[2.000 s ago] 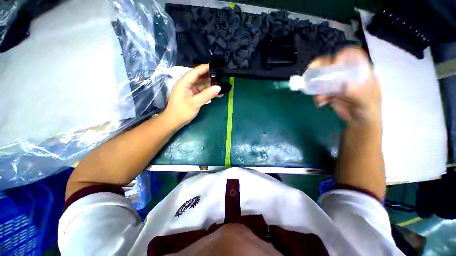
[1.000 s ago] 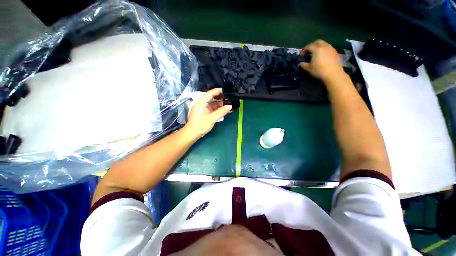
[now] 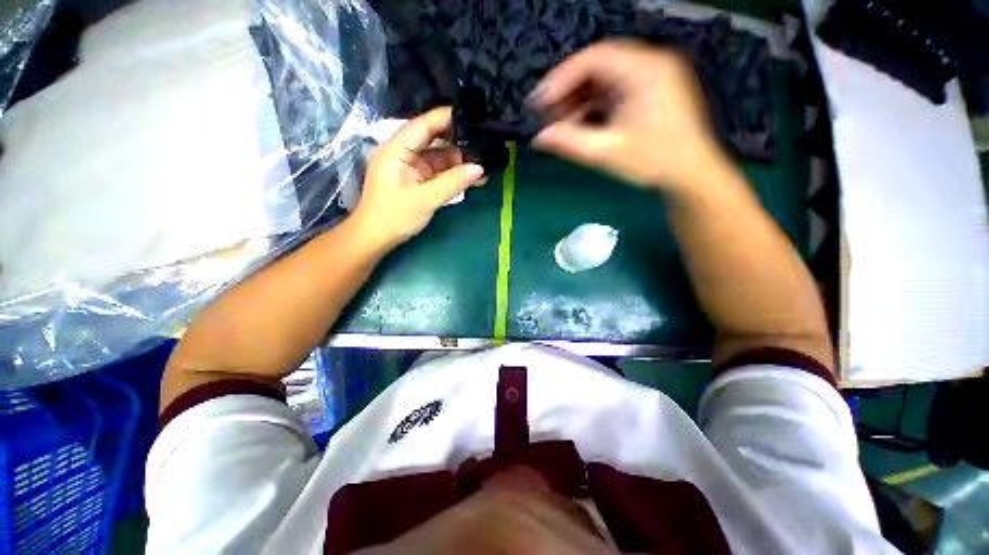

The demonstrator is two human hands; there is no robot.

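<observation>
My left hand [image 3: 418,179] holds a black plastic housing [image 3: 477,136] between thumb and fingers, just above the yellow-green line. My right hand [image 3: 624,119] is blurred, close to the right of the housing, with thumb and fingertips near its right side. A dark piece seems to lie at the right fingertips, but it blends with the dark heap behind, so I cannot tell whether it is gripped. The white squeeze bottle [image 3: 587,247] stands on the green mat [image 3: 434,282]. Behind the hands, small dark inserts [image 3: 521,38] are heaped on the tray.
A clear plastic bag [image 3: 336,130] with a white sheet [image 3: 119,163] is at left. A white ribbed board [image 3: 906,228] is at right, with black housings [image 3: 889,49] at its far end. A blue crate [image 3: 65,477] is lower left. A white wipe [image 3: 385,130] lies behind my left hand.
My right hand first put the bottle down on the mat, reached to the heap at the far right, and has now come back left beside the housing. My left hand still holds the housing.
</observation>
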